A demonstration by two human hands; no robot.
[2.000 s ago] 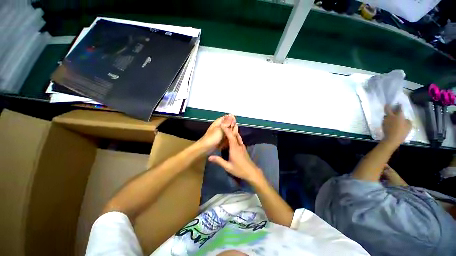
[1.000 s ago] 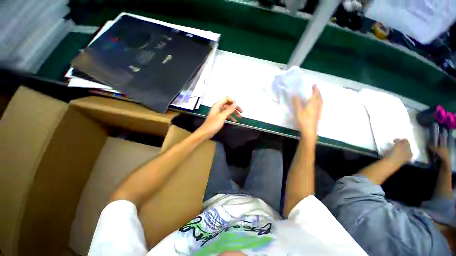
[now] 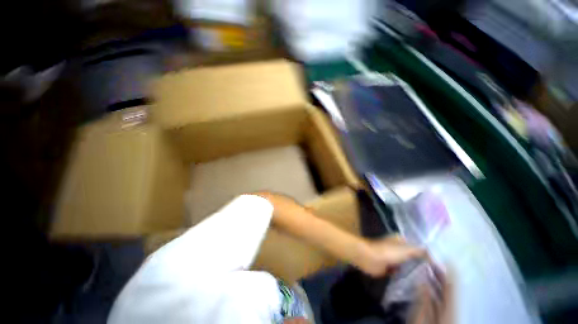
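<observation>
The frame is motion-blurred. A translucent bagged appliance point(image 3: 433, 212) with a pink part showing through lies over the line's near edge, and its lower end is between my hands. My left hand point(image 3: 391, 253) is closed on the bag from the left. My right hand point(image 3: 436, 302), blurred and cut off by the bottom edge, grips it from the other side. The open brown carton point(image 3: 228, 101) is left of my hands, flaps up. A flat brown sheet point(image 3: 253, 180) shows inside it; my left sleeve and forearm hide its near part.
A stack of glossy black printed sheets point(image 3: 396, 130) with white edges lies on the line beside the carton. The white work surface point(image 3: 491, 266) curves down to the right, with a green edge and blurred items on a shelf beyond. Blurred boxes and pale stacks stand behind the carton.
My view has swung left toward the carton. My left hand has come onto the bagged appliance that my right hand alone touched one second ago. The neighbour is out of view.
</observation>
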